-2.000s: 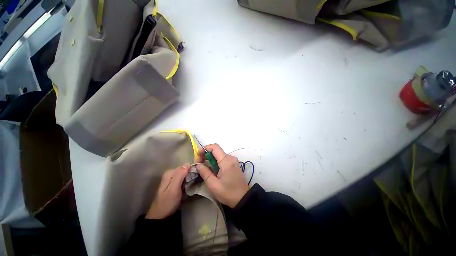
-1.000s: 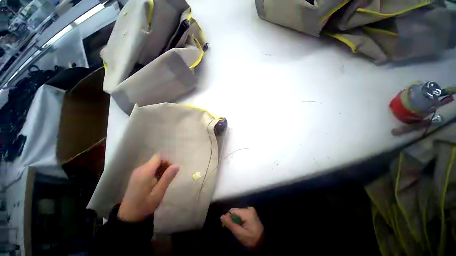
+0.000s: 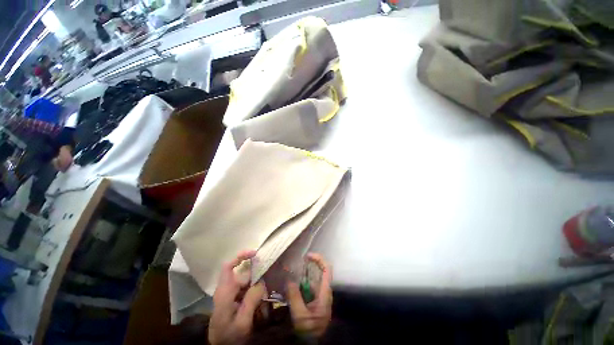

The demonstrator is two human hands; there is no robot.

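Note:
The beige fabric cover (image 3: 269,202) with a yellow edge lies over the table's near left edge, its narrow seamed side facing right. My left hand (image 3: 235,300) pinches the cover at its near end. My right hand (image 3: 311,296) is closed round the small green-handled tool (image 3: 307,290), close to the right of my left hand. Something small and shiny shows between the hands, too blurred to name. The tool's tip cannot be made out.
Another folded cover (image 3: 283,121) lies behind on the white table (image 3: 431,222). A pile of covers (image 3: 498,74) is at the back right. A red pot (image 3: 587,232) stands at the right. An open cardboard box (image 3: 182,145) and a person's hand (image 3: 63,158) are at the left.
The view has swung up and left. My left hand has gone from lying over the panel to pinching its near end. My right hand, still with the tool, has come close to it.

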